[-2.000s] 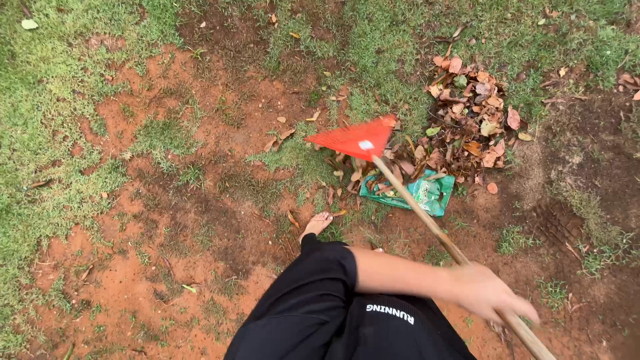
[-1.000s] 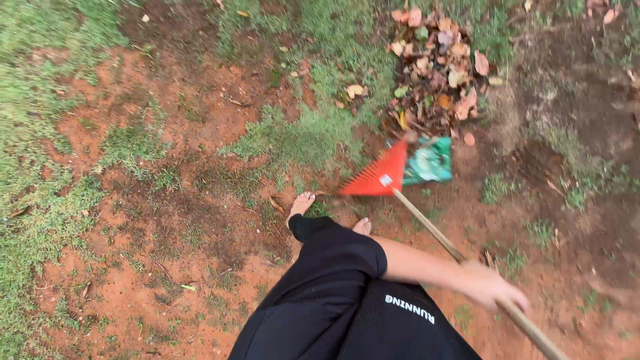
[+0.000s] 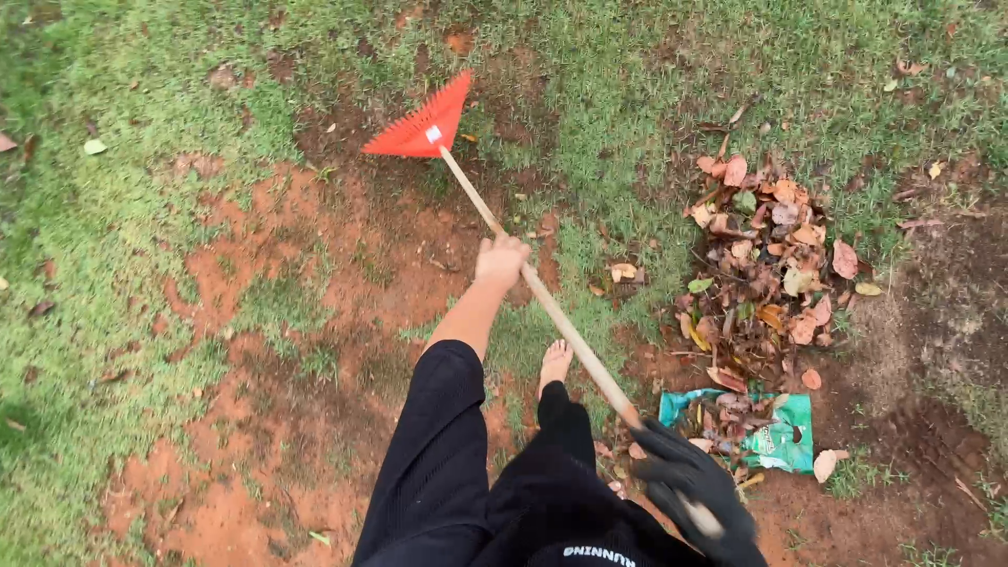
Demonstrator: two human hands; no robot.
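Note:
A rake with a red fan-shaped head (image 3: 429, 126) and a long wooden handle (image 3: 571, 335) slants from upper left to lower right. Bare, my left hand (image 3: 502, 261) grips the middle of the handle. My right hand (image 3: 697, 488), in a black glove, is around the handle near its lower end and is slightly blurred. The rake head is over grass and soil, teeth towards the upper left. Beyond my right hand, a green plastic bag (image 3: 787, 433) lies on the soil, partly covered by dry leaves. A heap of brown and orange leaves (image 3: 768, 260) sits just above the bag.
Patchy grass and reddish bare soil surround me. My bare foot (image 3: 556, 364) is beside the handle. A small leaf cluster (image 3: 624, 273) lies left of the heap, and a pale leaf (image 3: 94, 147) rests on grass at the upper left.
The rake head has moved away from the bag to the upper left. My left hand now grips farther up the handle towards the head. My gloved right hand has come into view.

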